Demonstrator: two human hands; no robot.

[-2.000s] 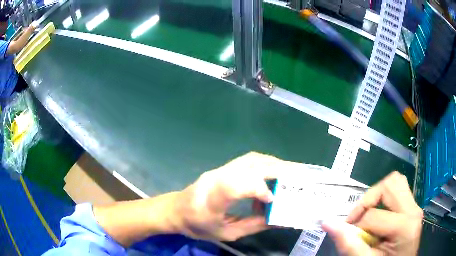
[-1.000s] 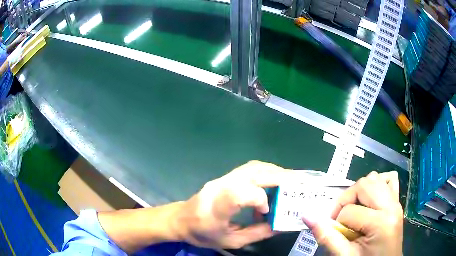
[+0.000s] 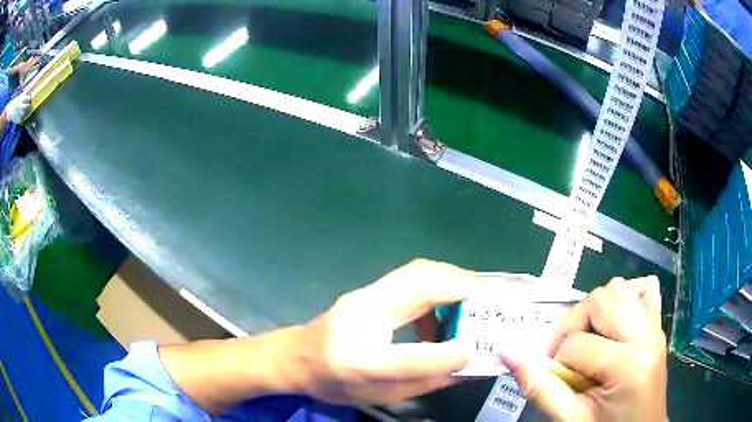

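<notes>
My left hand [image 3: 379, 338] grips a small white product box [image 3: 503, 317] with a teal side by its left end, printed face toward me. My right hand [image 3: 606, 354] is at the box's right end, its thumb on the lower part of the printed face. A pale yellow stick-like tool [image 3: 575, 378] shows between the right fingers, mostly hidden. A label strip [image 3: 614, 124] with rows of barcodes hangs from above, crosses the bench behind the box and shows again below it. Short white guide strips [image 3: 590, 241] lie across it at the bench edge.
The dark green bench [image 3: 247, 189] has a metal frame post [image 3: 401, 78] at its far edge. A dark blue tube [image 3: 581, 103] with orange ends crosses the belt. Teal box stacks [image 3: 726, 247] stand right. Brown cardboard [image 3: 152, 309] is lower left. A person's gloved hand [image 3: 18, 107] is far left.
Over the last second my left fingers have shifted on the box's left end, covering more of its teal side. At the far left, a gloved hand has come into view beside the yellow pieces.
</notes>
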